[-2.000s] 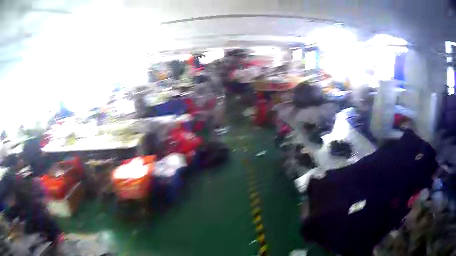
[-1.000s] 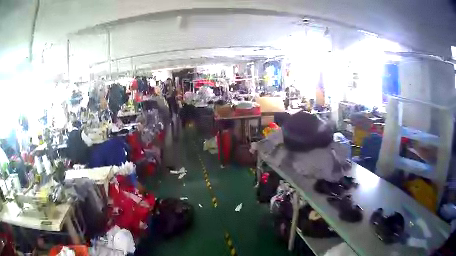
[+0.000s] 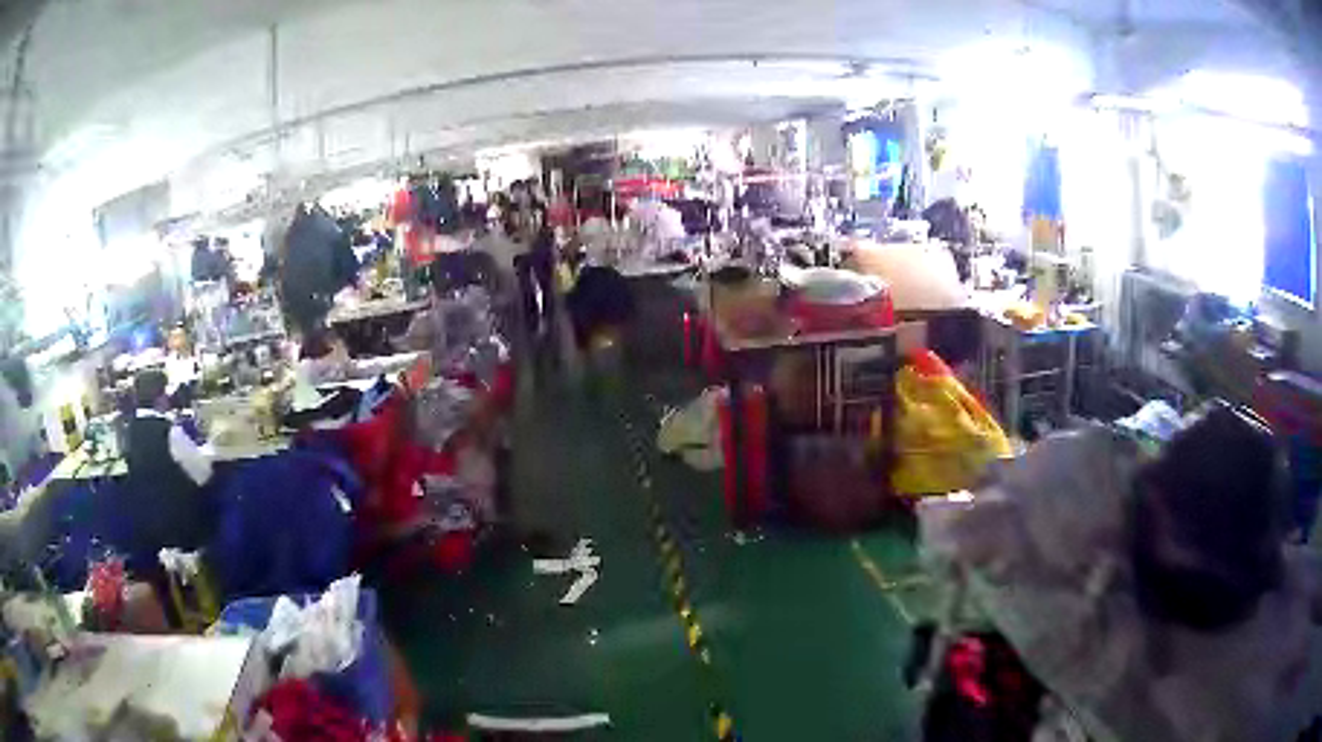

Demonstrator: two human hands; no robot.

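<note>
Neither of my hands is in the picture. Nearest in front of me at the lower right is a large heap of grey cloth (image 3: 1037,544) with a dark bundle (image 3: 1206,515) on top. Below its left side lie dark and bright pink-red pieces (image 3: 979,670). At the lower left is a pale tabletop (image 3: 145,684) beside a blue container (image 3: 380,670) with white cloth (image 3: 316,635) in it.
A green floor aisle (image 3: 566,660) with yellow-black tape (image 3: 676,587) runs ahead, with white scraps (image 3: 573,568) on it. A table with a red tray (image 3: 841,312) and a yellow bundle (image 3: 942,432) stand right of it. A seated person (image 3: 152,464) is at left.
The view has moved forward along the aisle. The long table with dark bundles at the right has left the picture, and the grey heap and the table with the red tray are nearer.
</note>
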